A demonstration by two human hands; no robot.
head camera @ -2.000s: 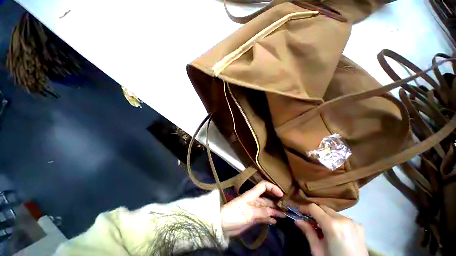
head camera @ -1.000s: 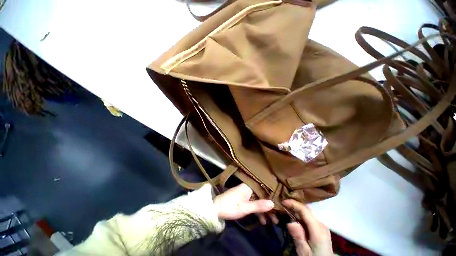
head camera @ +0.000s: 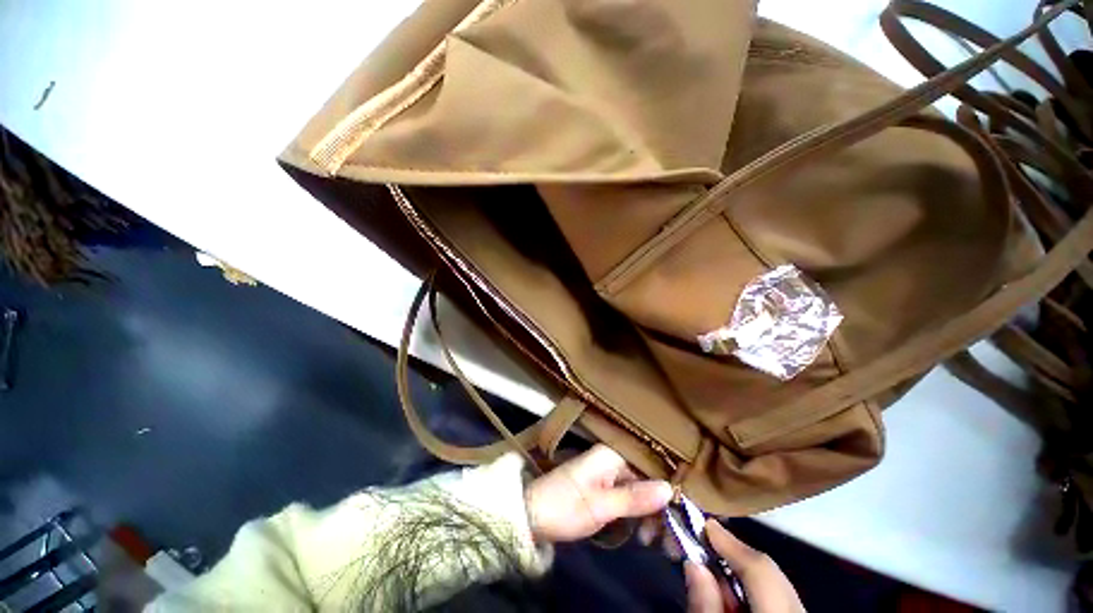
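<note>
A brown tote bag [head camera: 839, 204] lies partly turned out on the white table. Its zip [head camera: 479, 287] runs down to the near edge, with a tan binding strip [head camera: 402, 105] above. Crinkled silvery film [head camera: 781, 321] sits on its side. My left hand [head camera: 587, 493] pinches the bag edge at the zip's lower end. My right hand [head camera: 734, 575], cut by the bottom edge, holds thread snips [head camera: 692, 534] with blades at that edge, close to my left fingertips. Thread ends are too fine to see.
The white worktable [head camera: 144, 84] slants across the view. A heap of brown bag straps [head camera: 1061, 323] lies at right. A brown strap bundle [head camera: 42, 216] hangs at left over the dark floor [head camera: 216, 359]. A metal rack [head camera: 48, 557] stands at lower left.
The snips, hidden by my right hand a second ago, now show with their blades at the bag edge. The bag fills more of the view. My left hand stays at the edge.
</note>
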